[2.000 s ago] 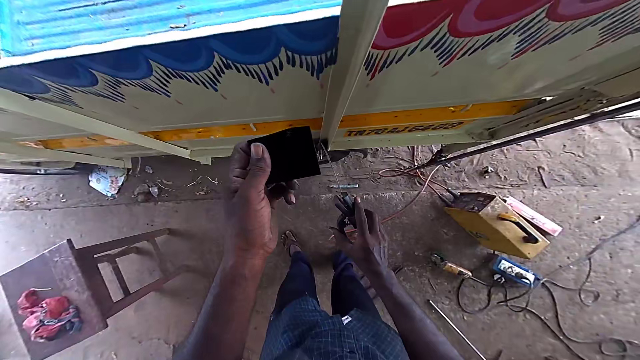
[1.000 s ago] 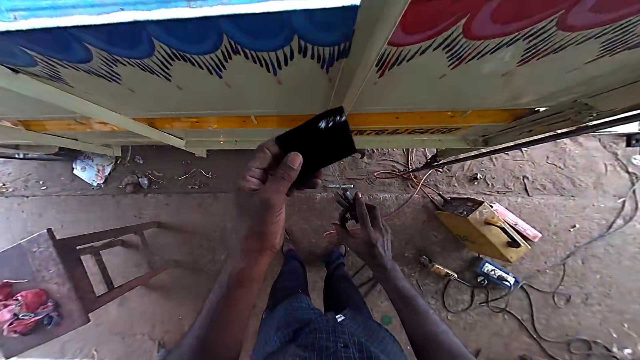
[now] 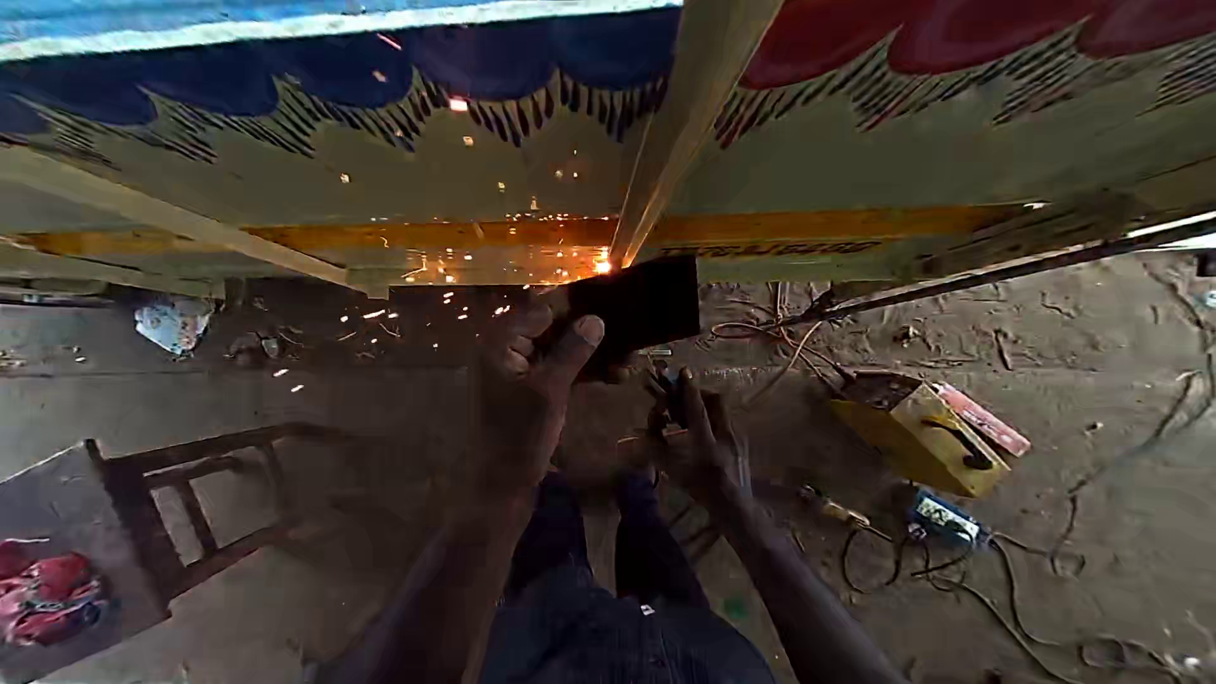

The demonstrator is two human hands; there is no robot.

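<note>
A dark rectangular plate, probably welding glass point(image 3: 648, 309), is held up in my left hand point(image 3: 551, 366), thumb on its near face. Just beyond its top edge a bright arc and flying sparks point(image 3: 602, 264) show at the foot of a painted metal upright point(image 3: 679, 123), by the orange stripe of a painted vehicle body panel point(image 3: 456, 235). Lower and to the right, my right hand point(image 3: 701, 427) is closed around a dark tool, seemingly an electrode holder point(image 3: 673, 391). The electrode's tip is hidden behind the plate.
A yellow metal welding machine point(image 3: 917, 432) stands on the ground at right, with a blue-and-white box point(image 3: 945, 518) and loose cables point(image 3: 1012, 579) near it. A wooden stool point(image 3: 114, 532) bearing a red cloth bundle point(image 3: 52, 594) is at lower left. Thin cables point(image 3: 793, 332) lie beneath the body.
A bright arc and sparks have appeared at the foot of the upright, and the scene has darkened. The dark plate has moved up against the lower edge of the panel in view.
</note>
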